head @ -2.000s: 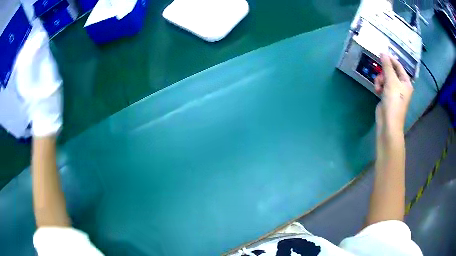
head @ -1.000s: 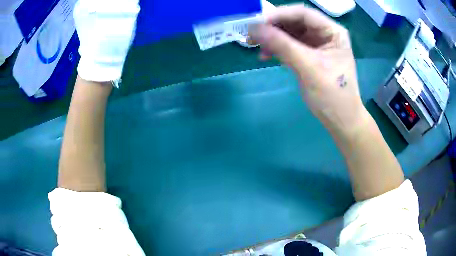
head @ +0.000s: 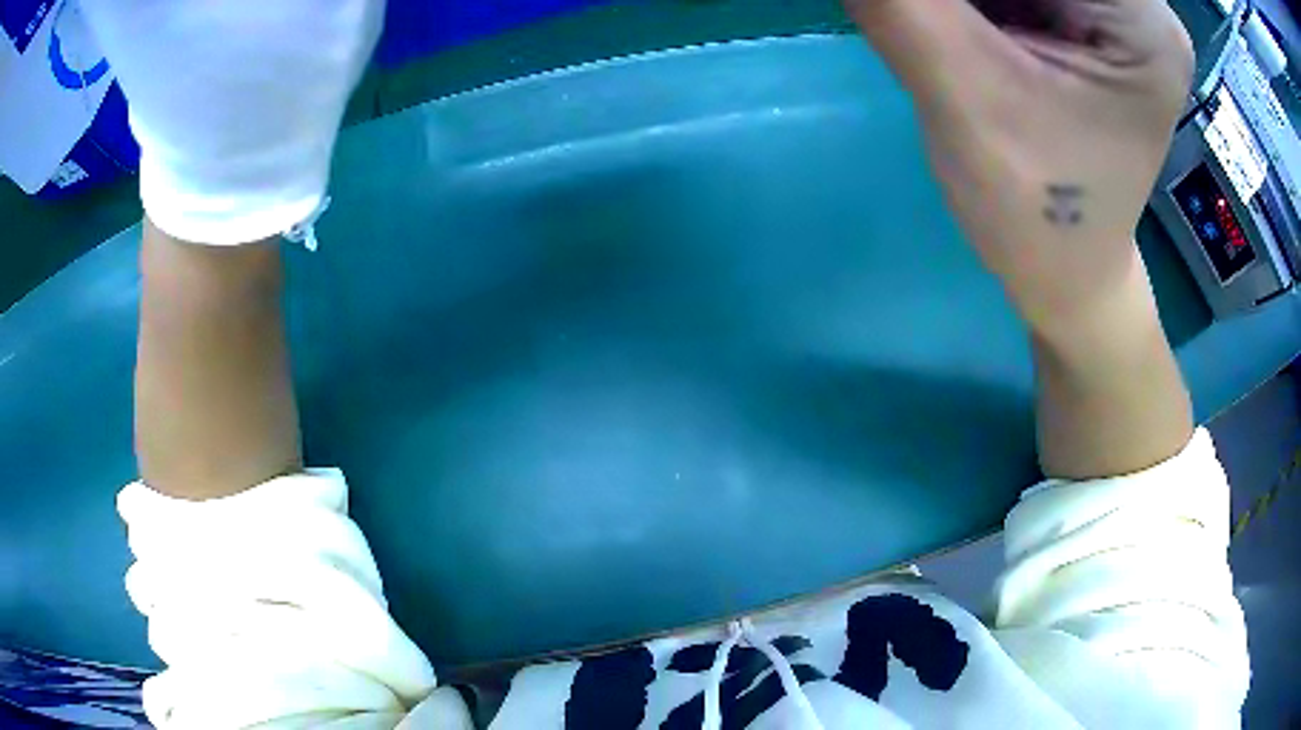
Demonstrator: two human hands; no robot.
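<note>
My left hand [head: 236, 107] wears a white cloth glove at the top left; its fingers are cut off by the top edge, so its grip is hidden. A blue box [head: 485, 20] shows only as a strip at the top edge, just right of the glove. My right hand [head: 1056, 129] is bare at the top right, with its back towards me and a small dark mark on it. Its fingertips are beyond the top edge. No label shows at its fingers.
A label dispenser [head: 1230, 235] with a red digital display stands at the right, partly behind my right hand. A white and blue box [head: 54, 107] lies at the far left. The green-teal mat [head: 642, 357] covers the bench. Grey floor shows at the lower right.
My right hand has moved right and up; the label it held is no longer in view. The blue box now shows less at the top edge. The view has shifted.
</note>
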